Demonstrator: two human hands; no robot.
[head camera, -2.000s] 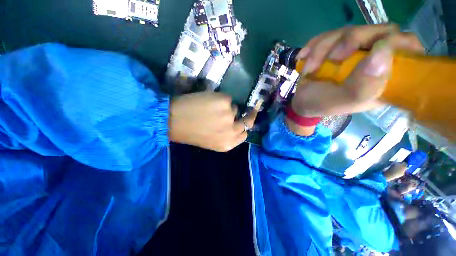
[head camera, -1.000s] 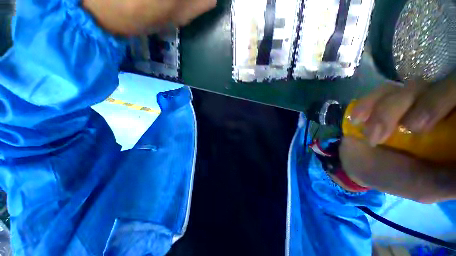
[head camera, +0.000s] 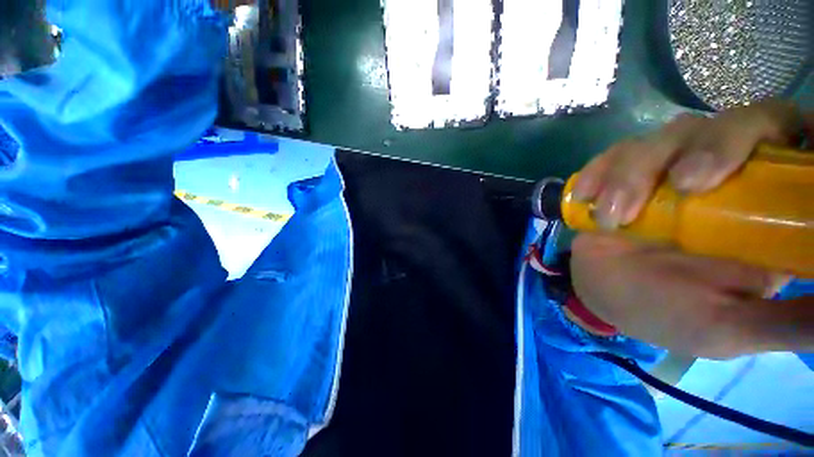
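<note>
My right hand (head camera: 678, 223) is closed around the yellow-orange electric screwdriver (head camera: 723, 210), which lies level with its black nose pointing left, over the bench's near edge. Its thin bit shows faintly against my dark clothing. My left hand is out of the picture past the top edge; only its blue sleeve shows at the upper left. Two silver-white phone frames (head camera: 440, 67) with dark centre strips lie side by side at the top centre, cut off by the top edge. Another frame (head camera: 284, 71) lies beside the left sleeve, partly hidden by it.
The round screw dish (head camera: 736, 49), full of glittering screws, stands at the upper right on the dark green bench mat (head camera: 344, 80). The bench edge runs slanting below the frames. A black cord (head camera: 705, 408) hangs across the right sleeve. A pale floor with a yellow line (head camera: 234, 207) shows below.
My left hand has gone out past the top edge. My right hand and the screwdriver have shifted a little left. The view moved from scattered boards to the frames and dish.
</note>
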